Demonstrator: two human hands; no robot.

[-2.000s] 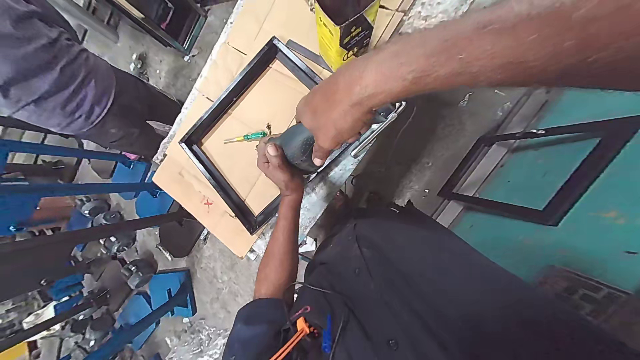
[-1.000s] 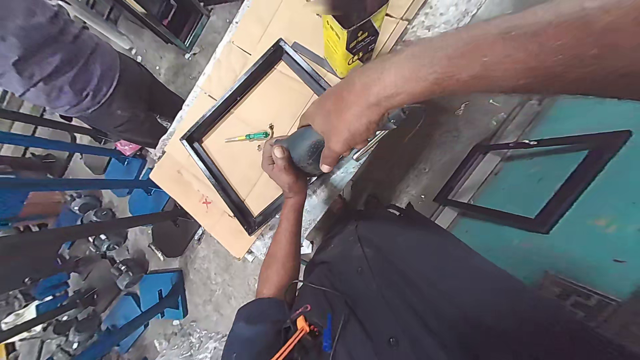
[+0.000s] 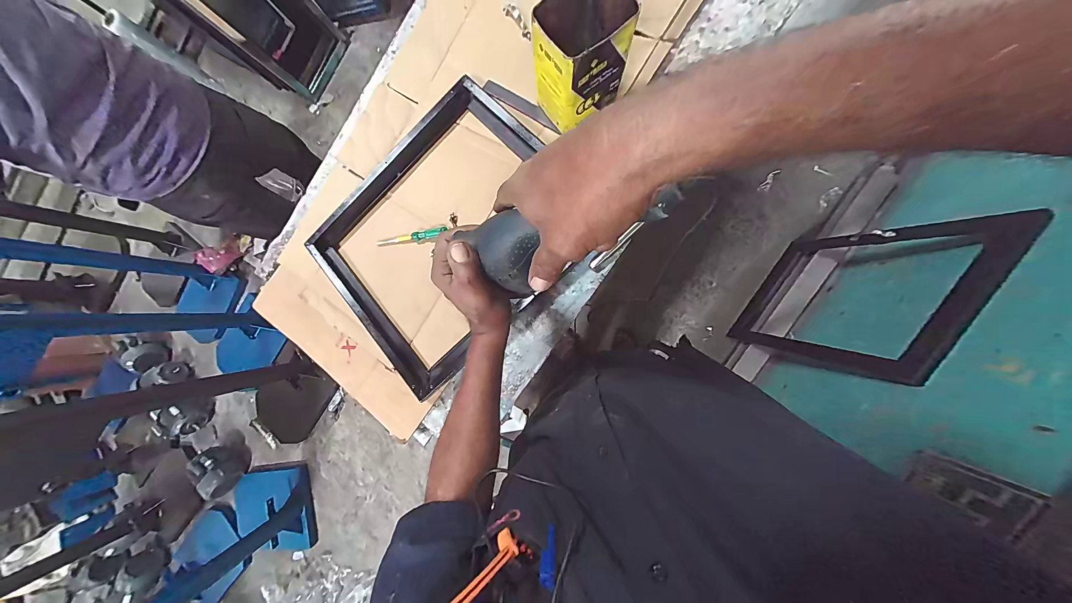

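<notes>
My left hand (image 3: 471, 280) grips the rounded end of a dark handheld power tool (image 3: 502, 251), its thumb on top. My right hand (image 3: 578, 209) is wrapped over the same tool from the other side. The tool's working end is hidden, so its exact kind cannot be told. Beneath lies a black rectangular metal frame (image 3: 368, 314), flat on a cardboard sheet (image 3: 335, 368); my hands cover its near right side. A screwdriver with a green handle (image 3: 429, 235) rests on the cardboard within the frame's opening, just left of my left hand.
An open yellow and black tin (image 3: 578, 75) stands beyond my right hand, beside a dark flat strip (image 3: 519, 105). A second black frame (image 3: 913, 368) lies on a teal surface (image 3: 955, 435) at right. At left are another person's sleeve (image 3: 109, 109) and blue metal stands (image 3: 272, 502).
</notes>
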